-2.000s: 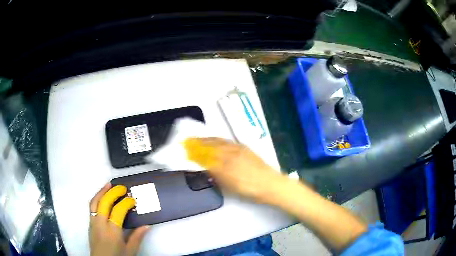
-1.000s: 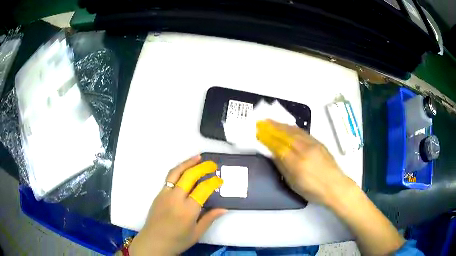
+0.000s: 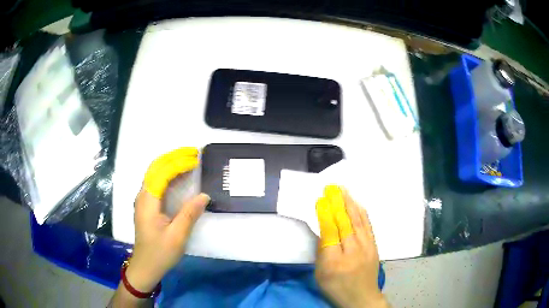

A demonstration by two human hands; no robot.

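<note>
A dark smartphone (image 3: 277, 198) with a white label lies back up on the white mat (image 3: 241, 237), near its front edge. My left hand (image 3: 165, 198), with yellow finger cots, grips its left end between fingers and thumb. My right hand (image 3: 343, 234), also with yellow finger cots, presses a white wipe (image 3: 301, 192) on its right part, below the camera bump. The wipe hides that part of the phone. A second dark phone (image 3: 295, 105) with a printed label lies untouched behind it.
A striped white packet (image 3: 391, 103) lies at the mat's right. A small blue bin (image 3: 465, 126) beyond holds bottles (image 3: 490, 96). Stacked film sheets (image 3: 54, 141) on crinkled plastic lie at left, above a large blue bin (image 3: 66, 246). Black trays (image 3: 271, 11) stand behind.
My right hand has moved with the wipe from the rear phone onto the front phone. My left hand has shifted to the front phone's left end. The view has shifted too.
</note>
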